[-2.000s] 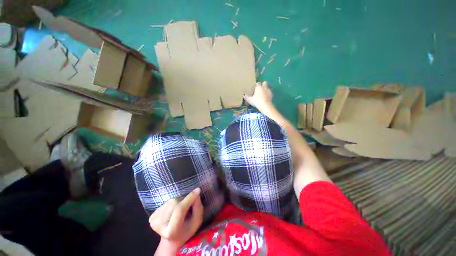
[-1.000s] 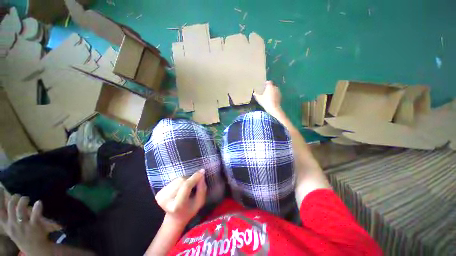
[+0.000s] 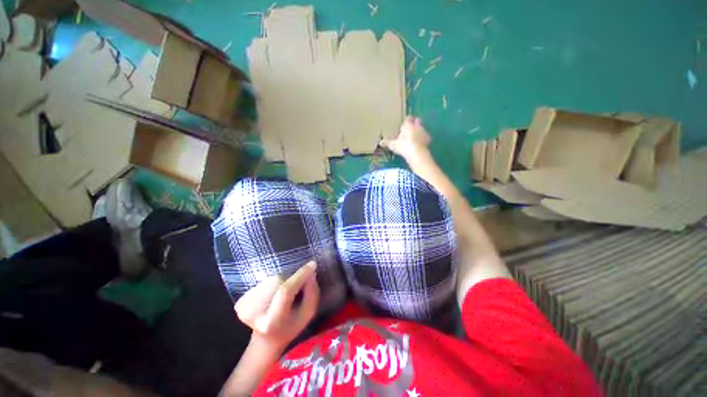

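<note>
A flat brown box blank with notched edges lies beyond my knees, over the green floor. My right hand is stretched out and grips the blank's near right corner with thumb and fingers. My left hand rests near my left thigh, away from the blank; its fingers are curled with thumb and forefinger close together, and I see nothing held in it.
Folded boxes lie at the right, beyond a deep stack of blanks. Other folded boxes and loose flat sheets lie at the left. A neighbour's dark-trousered legs are at lower left. Scraps litter the green floor.
The view has shifted slightly. My right hand keeps its hold on the blank's corner and my left hand stays by my thigh. A neighbour's hand at lower left has moved and now shows only as a blurred arm.
</note>
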